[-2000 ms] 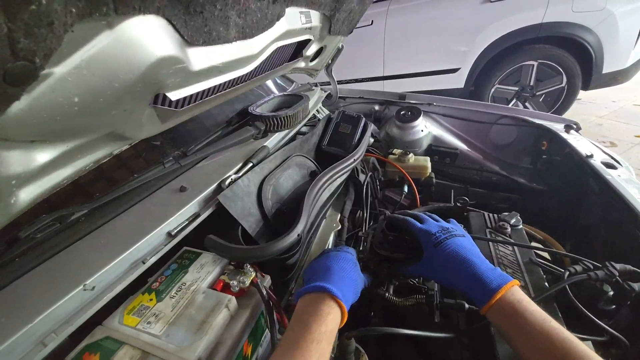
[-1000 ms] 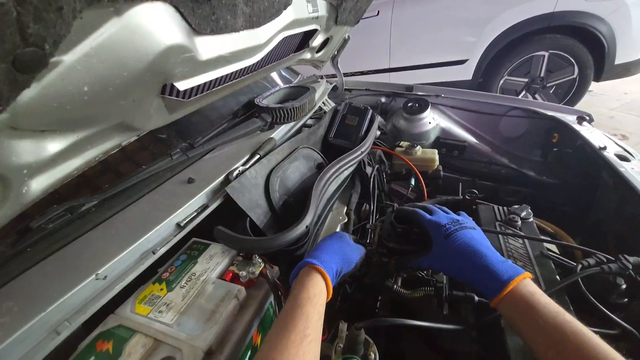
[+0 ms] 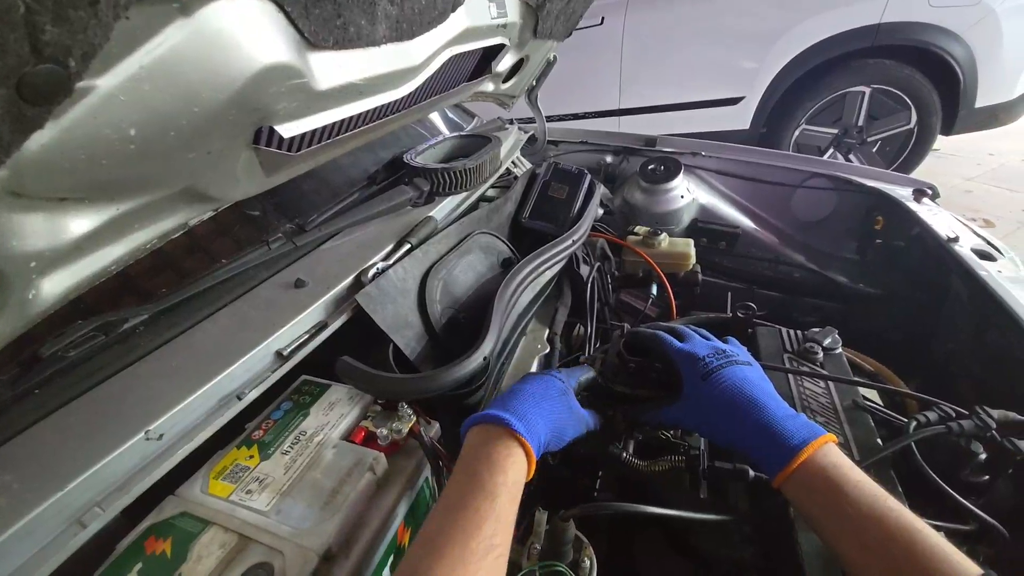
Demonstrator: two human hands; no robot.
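Both hands wear blue knit gloves with orange cuffs and reach into a car's engine bay. My left hand [image 3: 534,410] is at the near side of a dark engine part, fingers pointing right; its fingertips are partly lost in shadow. My right hand [image 3: 712,388] curls over the top and right side of a dark rounded part [image 3: 636,364], its fingers around it; whether it grips the part firmly cannot be told. Black hoses and wires run just beyond the hands. The ribbed valve cover [image 3: 816,384] lies right of my right hand.
A car battery [image 3: 296,472] stands at lower left. A round air filter [image 3: 454,162] and a ratchet [image 3: 392,260] rest by the windscreen cowl. A long rubber seal [image 3: 500,320] curves across the bay. The raised bonnet [image 3: 200,96] overhangs the left. A brake fluid reservoir [image 3: 660,250] sits beyond the hands.
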